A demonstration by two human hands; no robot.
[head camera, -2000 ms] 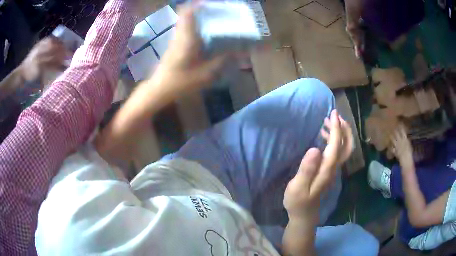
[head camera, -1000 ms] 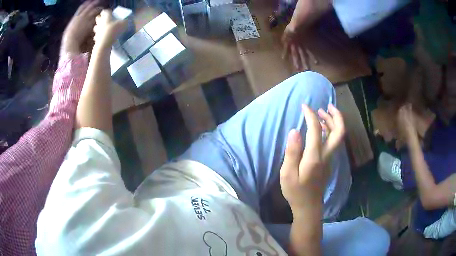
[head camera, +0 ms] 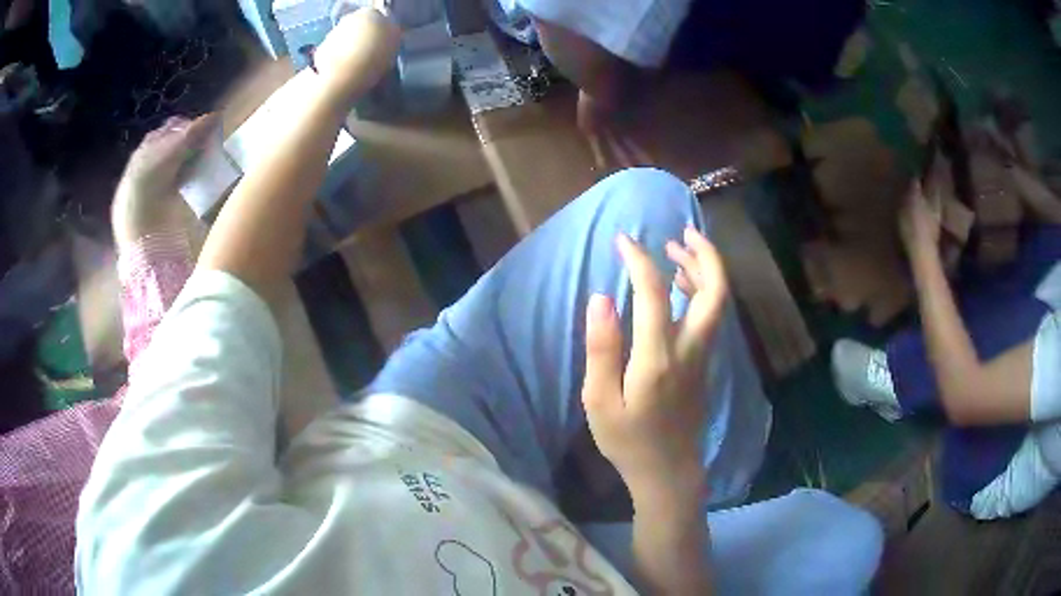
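My left hand reaches to the top edge, among pale blue cartons. Its fingertips are blurred and partly hidden, so I cannot tell whether it grips one. My right hand is raised over my knee, fingers apart and empty. White-topped closed cartons lie partly hidden behind my left forearm. Another person's hand at the left is at a white carton beside them.
A printed sheet lies on brown cardboard. A person leans in at the top centre, hand on the cardboard. Another person at right handles brown blanks. Slatted wood shows before my knee. Dark round items are upper left.
My left hand has moved right, from the carton at the left end of the cluster to the cartons at the top. The checked-sleeve hand has moved down beside the closed cartons. My right hand stays raised and open.
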